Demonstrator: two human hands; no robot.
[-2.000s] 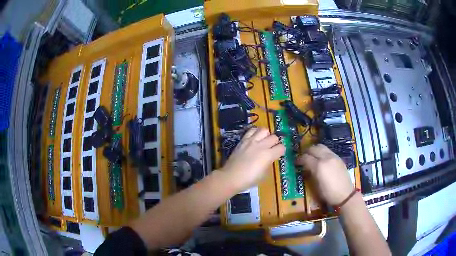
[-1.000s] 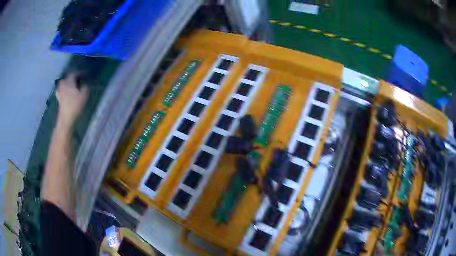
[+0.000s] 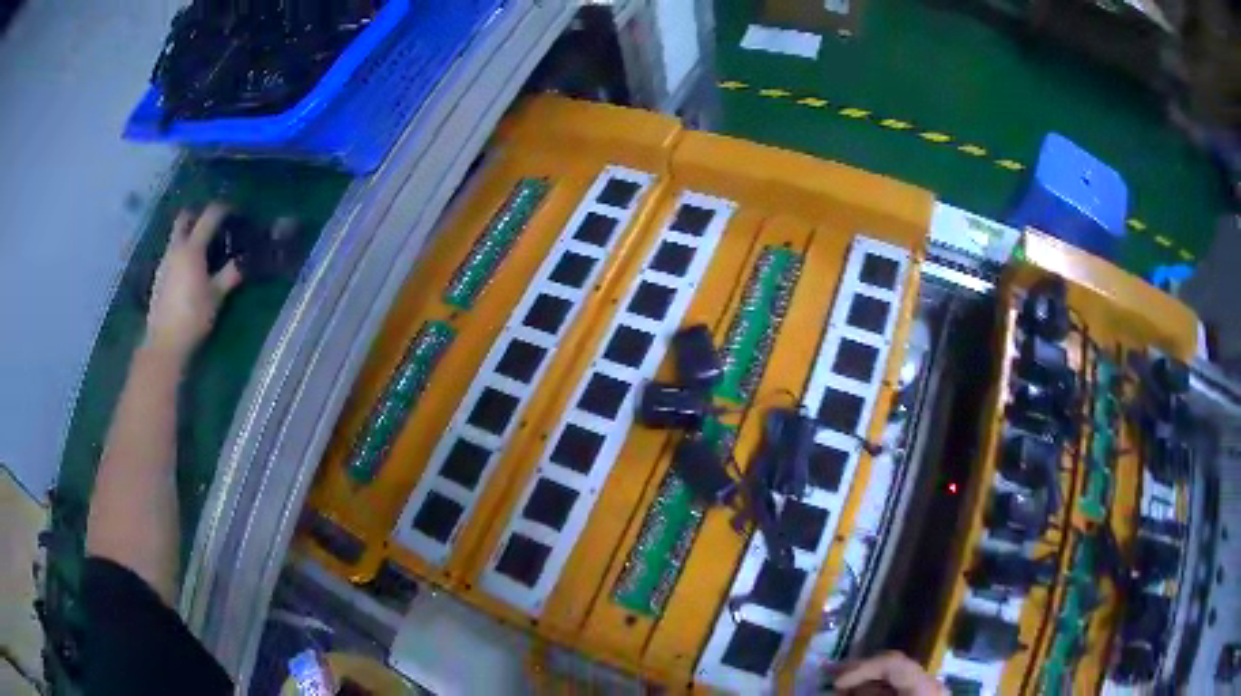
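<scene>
My left hand [image 3: 188, 288] is at the far left over the green belt, with a black power adapter [image 3: 232, 245] between its thumb and fingers. A blurred dark shape lies just right of it. My right hand [image 3: 887, 673] is at the bottom edge, mostly cut off, and its hold is hidden. Several loose black adapters [image 3: 697, 356] and a coiled cord [image 3: 779, 469] lie on the near orange test tray [image 3: 803, 184], across its green board and right socket strip [image 3: 855, 360].
A blue crate [image 3: 259, 125] heaped with black adapters stands at the upper left. Metal rails [image 3: 347, 292] run between belt and trays. Another orange tray [image 3: 1143, 292], loaded with adapters and cords, is at the right. A blue stool [image 3: 1075, 190] stands on the green floor beyond.
The view has swung left. My left hand has left the loaded tray for the green belt, and an adapter now shows in its fingers. My right hand is now at the bottom edge.
</scene>
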